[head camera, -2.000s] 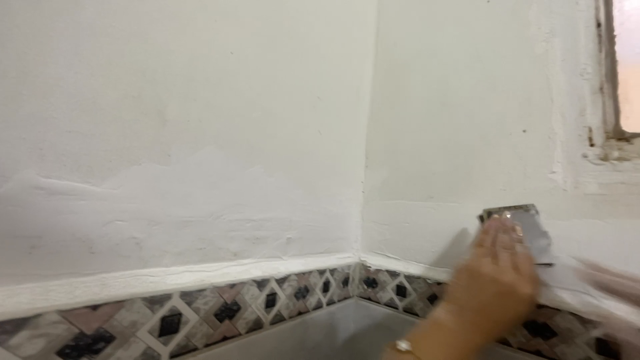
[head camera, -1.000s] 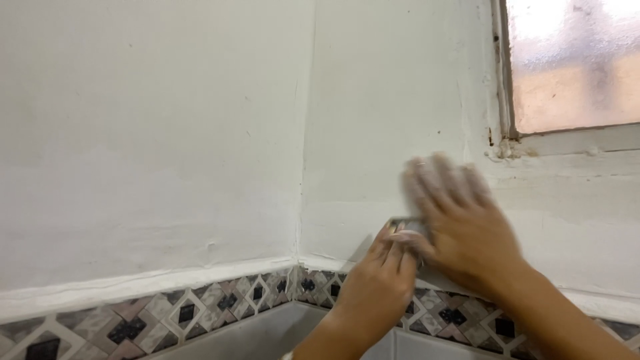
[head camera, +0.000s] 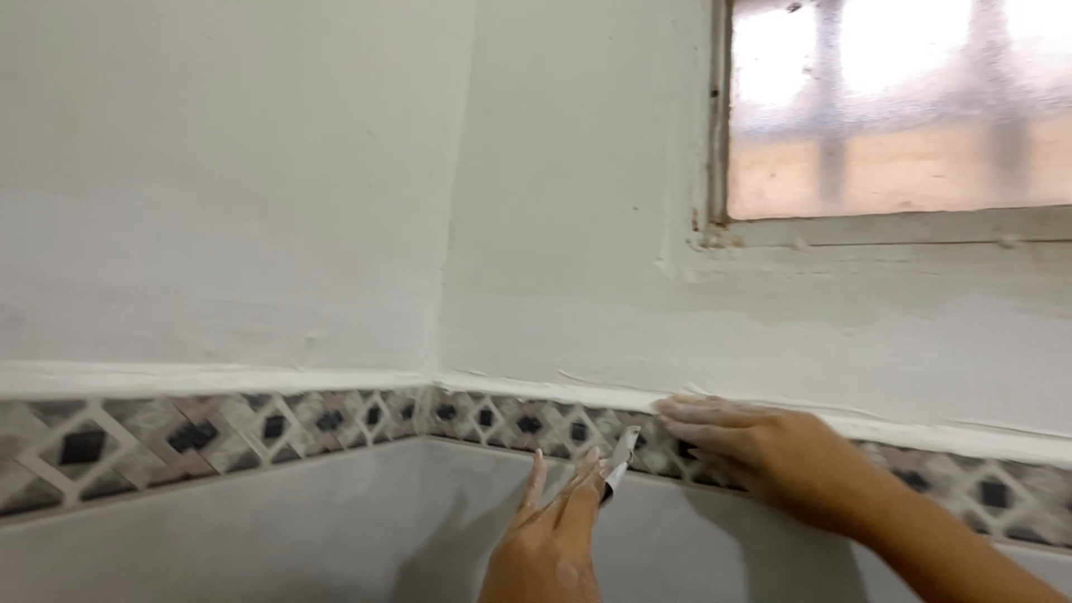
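Note:
My left hand (head camera: 553, 532), dusted with white, holds a small flat scraper or putty knife (head camera: 622, 459) in front of the patterned border tiles (head camera: 528, 423). Its blade edge carries white material; most of the tool is hidden by the fingers. To the right, my right hand (head camera: 754, 448) lies with its fingers together and its fingertips at the white filler ledge (head camera: 603, 395) along the top of the border. I see no object in the right hand, though its palm is hidden.
Two off-white walls (head camera: 251, 193) meet at a corner left of the hands. A window frame (head camera: 888, 228) with frosted glass is at the upper right. Plain grey tiles (head camera: 276, 536) run below the border.
My right hand has come down from the wall to the top of the border. The scraper, flat against the wall two seconds ago, is now lower and edge-on in front of the tiles.

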